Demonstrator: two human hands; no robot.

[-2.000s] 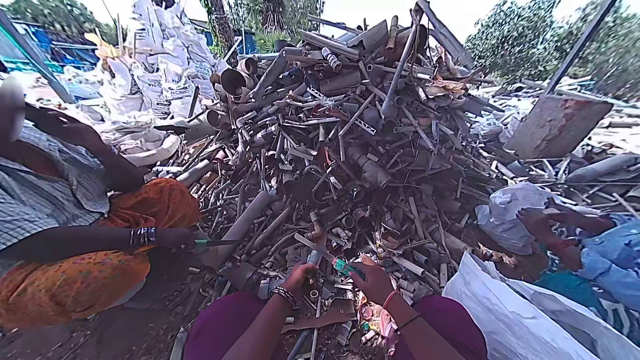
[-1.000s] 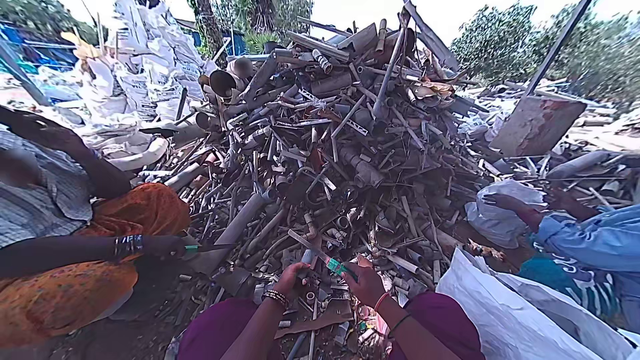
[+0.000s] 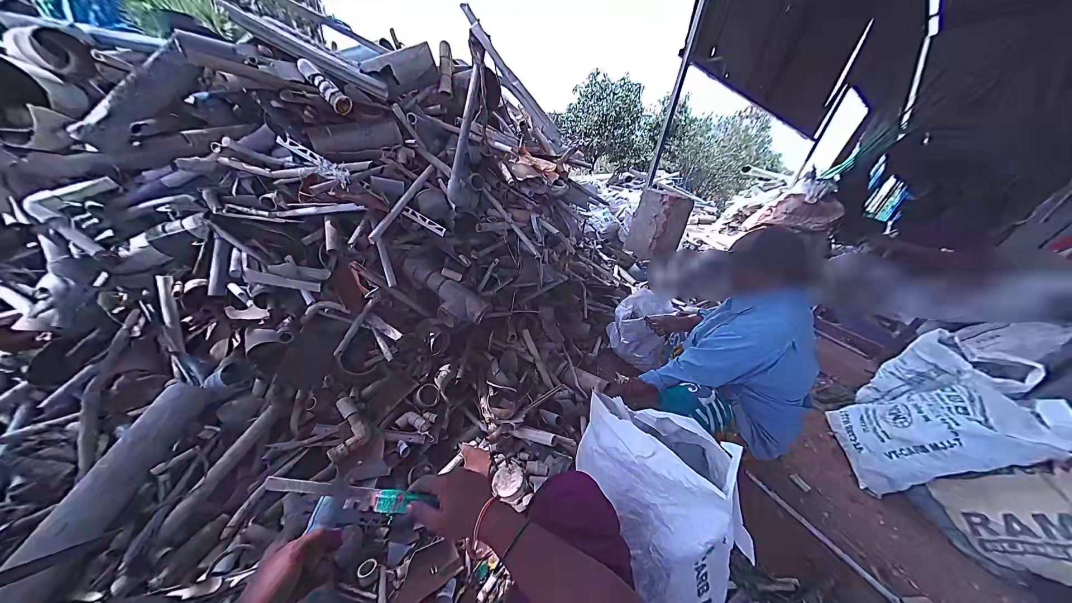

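Note:
My right hand (image 3: 452,502) is closed on the green handle of a long flat blade (image 3: 322,487), which points left across the scrap. Below the blade, my left hand (image 3: 297,557) holds a short grey-blue plastic pipe piece (image 3: 325,515) near its lower end. The blade passes just above or against the pipe; whether they touch cannot be told. Pipe offcuts and fittings lie around both hands, at the foot of a high heap of scrap plastic pipes (image 3: 402,276).
An open white woven sack (image 3: 662,486) stands close at my right. Beyond it a person in a blue shirt (image 3: 745,360) sits by a clear plastic bag (image 3: 636,331). More printed sacks (image 3: 946,419) lie at far right. A thick grey pipe (image 3: 109,477) slants at left.
The view has swung right, bringing the seated person and the printed sacks into sight. The blade stays in my right hand and the pipe piece in my left.

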